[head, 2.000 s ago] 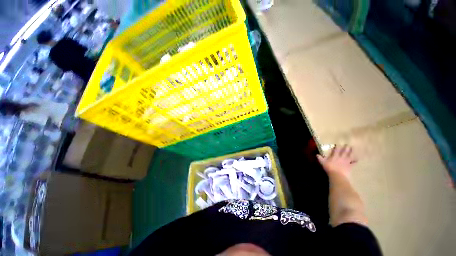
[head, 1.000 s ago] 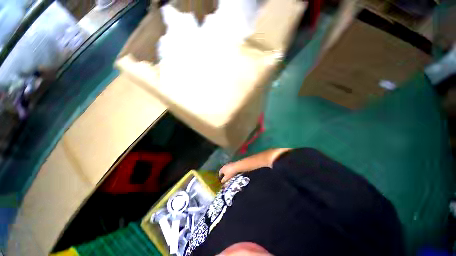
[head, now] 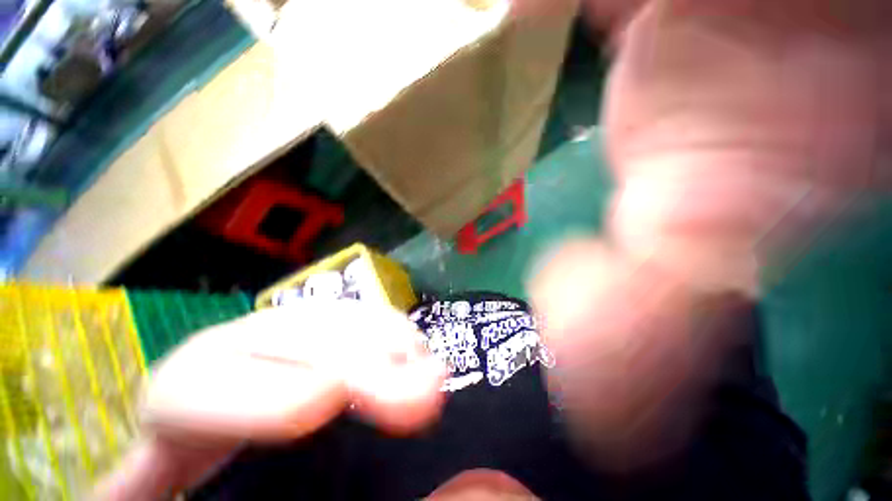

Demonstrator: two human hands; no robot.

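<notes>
My left hand is raised close to the camera at lower left, pale and blurred, its fingertips near the middle. My right hand is very close at the right, strongly blurred and cut off by the top edge. No held object shows in either, but blur hides the fingers. Behind my left hand, a yellow bin stands partly covered, with white moulded plastic parts in it. An open cardboard carton stands at the end of the bench, its top overexposed.
The cardboard-covered bench runs along the upper left. A red stool is under it, and another red piece stands below the carton. A yellow slatted crate and a green crate are at left. Green floor shows at right.
The view has swung from the crates and bench to the carton end. A hand first lay on the bench, then was beside the yellow bin; now both hands are up near the camera.
</notes>
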